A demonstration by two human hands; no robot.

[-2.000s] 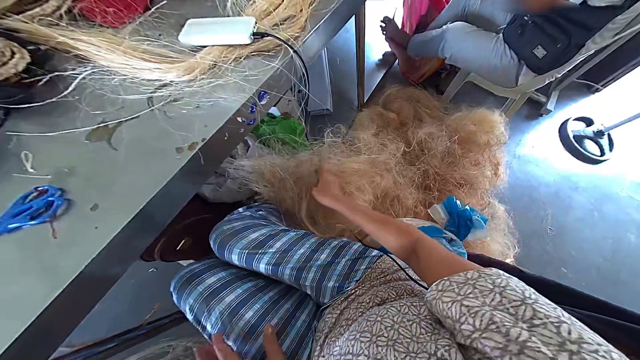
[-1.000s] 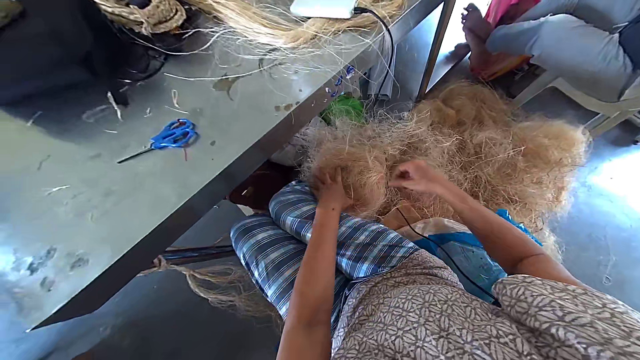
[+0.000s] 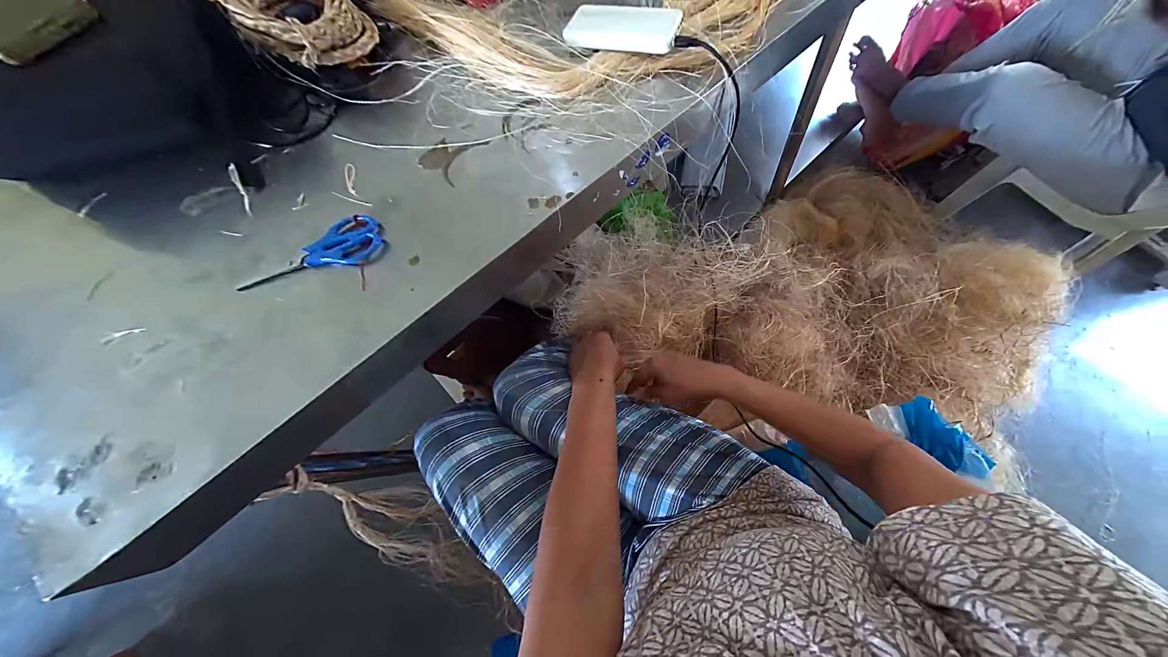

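Note:
A big tangled heap of tan plant fiber (image 3: 821, 301) lies beside my knees, right of the table. My left hand (image 3: 595, 354) is at the heap's near edge, above my knee in checked cloth; its fingers are hidden by the back of the hand. Close to its right, my right hand (image 3: 671, 379) is bent inward at the same edge, its fingertips partly hidden. Whether either hand grips fiber cannot be made out. On the metal table lie blue-handled scissors (image 3: 345, 245), with a hank of pale long fibers (image 3: 520, 64) toward the back.
The table edge (image 3: 365, 383) runs diagonally at my left. On the table are a white power bank (image 3: 623, 29) with a black cable, a coiled braided rope (image 3: 319, 36) and a black bag (image 3: 109, 100). Blue plastic (image 3: 940, 438) lies by my right arm. A seated person (image 3: 1049, 119) is at back right.
Two seconds ago my left hand was low over my lap; it has moved up to the fiber heap. My right hand has come from within the heap back to its near edge.

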